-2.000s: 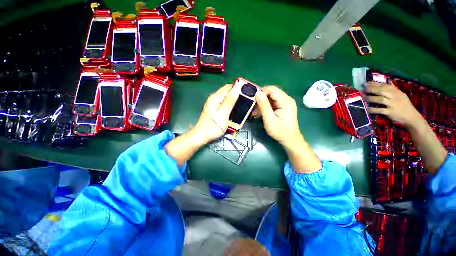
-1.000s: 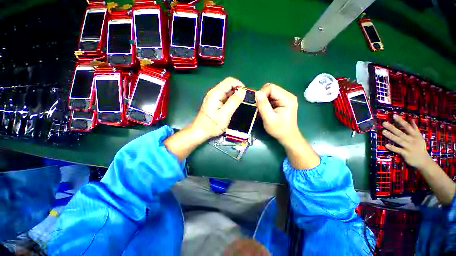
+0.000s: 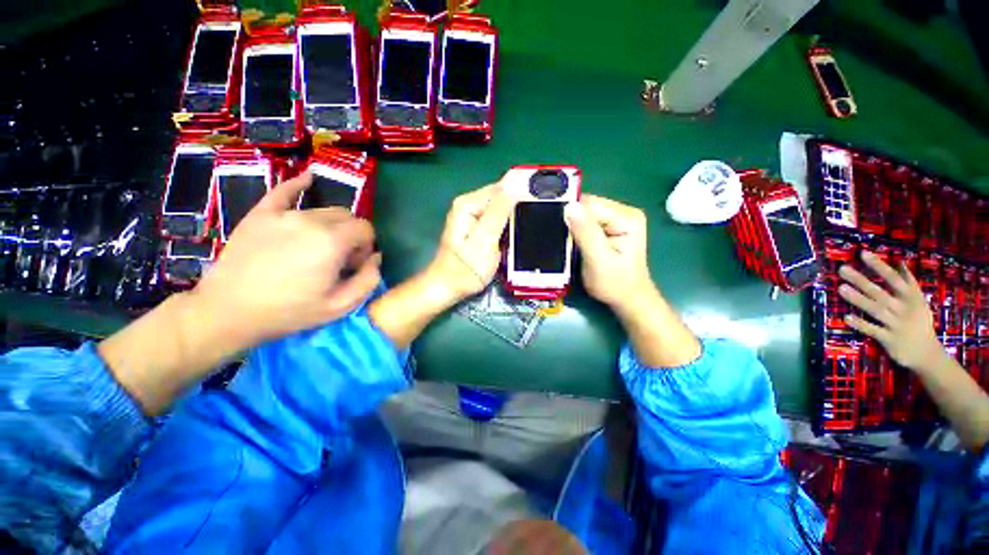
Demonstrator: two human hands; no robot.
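A red-edged phone housing with a dark screen, a pale border and a round dark area at its far end is held upright in the picture between my two hands. My left hand grips its left edge. My right hand grips its right edge with thumb and fingers. A small yellow-orange flex tail shows at its near end. Thin clear frames lie on the green bench just below it, partly hidden by my left hand and the housing.
Stacked red units stand in two rows at left. Another person's hand reaches over the nearer row. A black tray is far left. A white rounded item, a smaller pile, a red tray with another hand, and a metal post are right.
Another person's hand has come in from the left over the near stacks. The housing in my hands is turned straighter, its round end uncovered. The hand at the red tray has moved nearer since the first frame.
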